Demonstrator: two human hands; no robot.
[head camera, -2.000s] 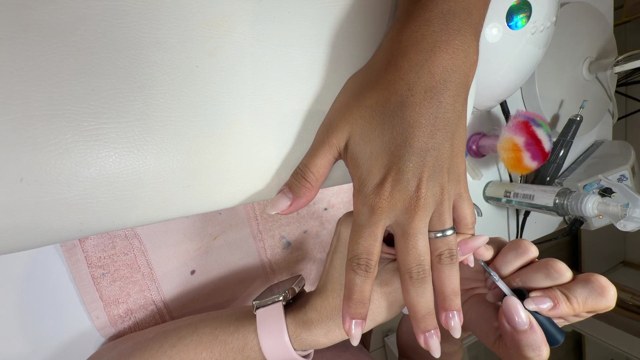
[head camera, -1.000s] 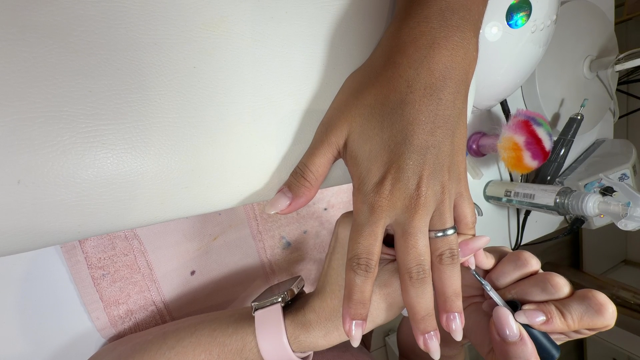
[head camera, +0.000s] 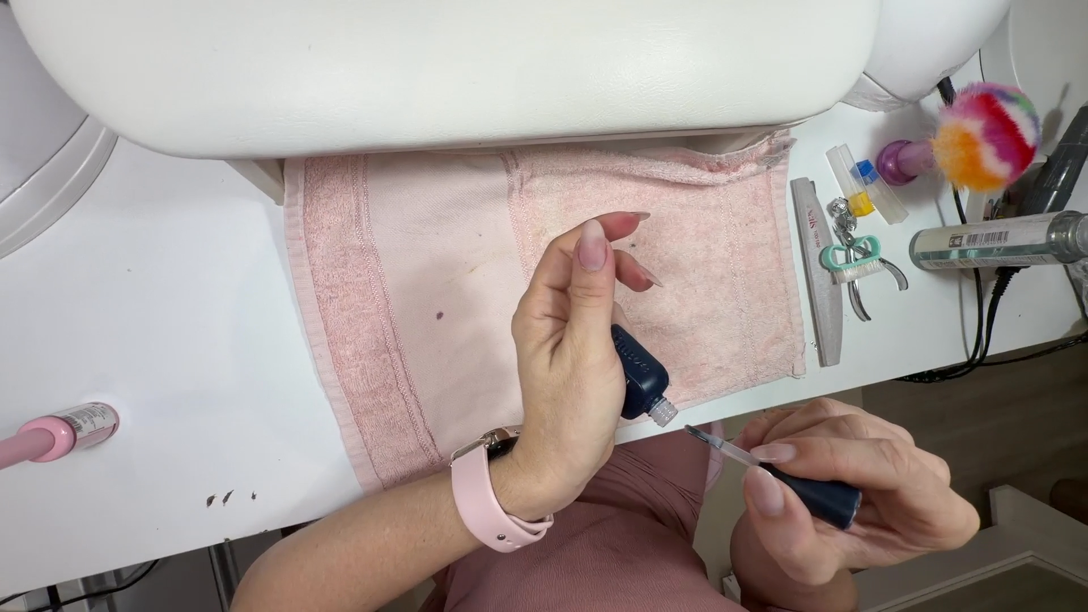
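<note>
My left hand (head camera: 574, 340), with a pink-banded watch (head camera: 484, 501) at its wrist, is raised over the pink towel (head camera: 425, 255). It holds a dark blue nail polish bottle (head camera: 639, 374) against its far side; the fingers around it are partly hidden. The bottle tilts, its uncapped neck pointing down and right. At the lower right, my right hand (head camera: 837, 489) grips the dark blue brush cap (head camera: 820, 497) between thumb and fingers. The wet-looking brush tip (head camera: 699, 435) is just outside the bottle neck, apart from it.
A white padded armrest (head camera: 450, 76) spans the back. Right of the towel lie a nail file (head camera: 818, 272), a small teal-handled brush (head camera: 852, 259), metal nippers (head camera: 857, 299), a clear bottle (head camera: 990, 244) and a fluffy multicoloured brush (head camera: 986, 136). A pink bottle (head camera: 72, 432) is at left.
The other person's hand has left the view. My left hand no longer holds its finger and now shows the polish bottle; my right hand's brush has moved to the bottle neck. The view has shifted.
</note>
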